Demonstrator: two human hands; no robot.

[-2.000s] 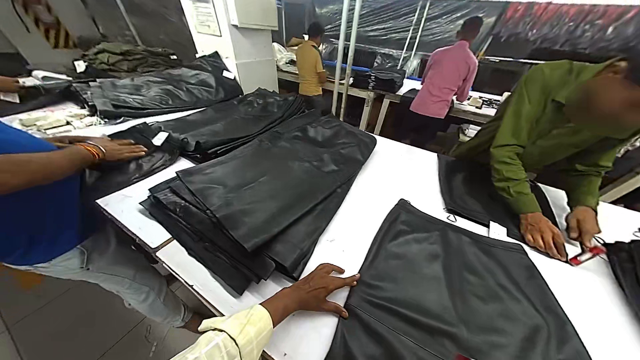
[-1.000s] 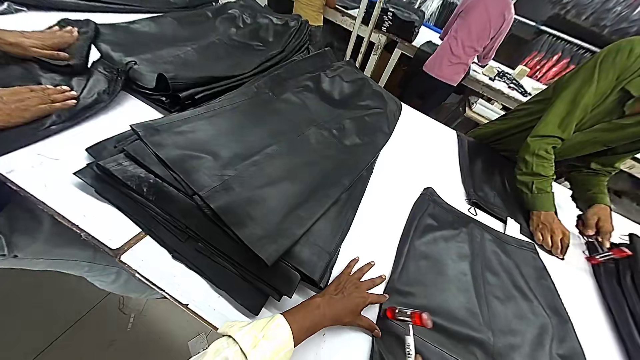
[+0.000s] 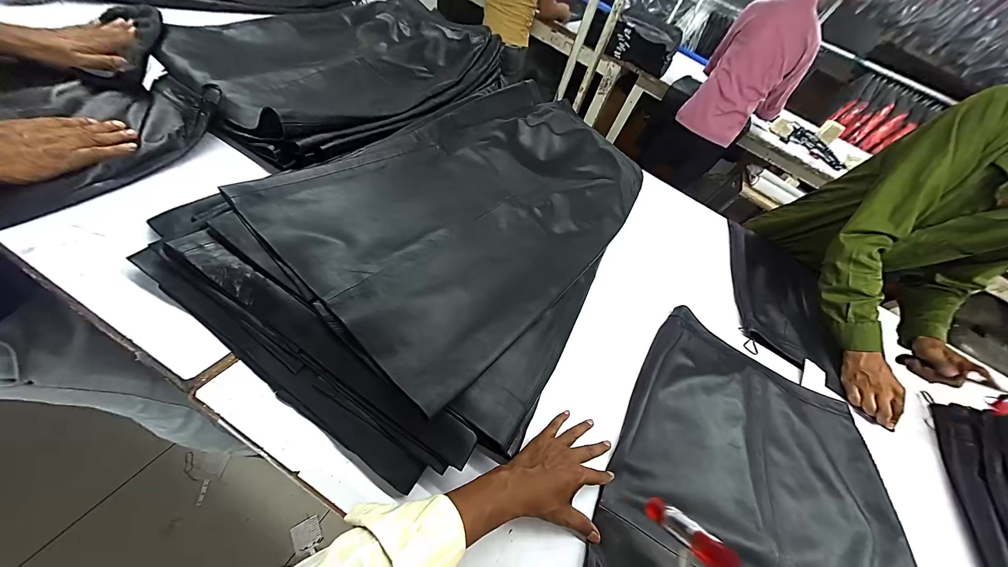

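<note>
My left hand [image 3: 551, 484] lies palm down with its fingers spread on the white tabletop. Its fingertips reach the left edge of a black leather-like skirt [image 3: 740, 441], which lies flat with its waistband toward the far side. Over the skirt's lower part, at the bottom edge of the view, is a blurred tool [image 3: 693, 535] with red ends and a shiny middle; its lower part is cut off. My right hand is out of view, so what holds the tool cannot be seen. Left of my hand lies a fanned stack of similar black garments [image 3: 441, 236].
Two hands of a person [image 3: 71, 146] rest on a black garment at upper left, near another garment stack [image 3: 331, 71]. A person in green sleeves [image 3: 874, 268] works at right, one hand beside a dark garment [image 3: 780, 291]. A tabletop seam [image 3: 213, 370] runs to the near edge.
Since two seconds ago, the red-ended tool has come further into view over the skirt. My left hand has spread its fingers near the skirt's edge. The view has tilted down.
</note>
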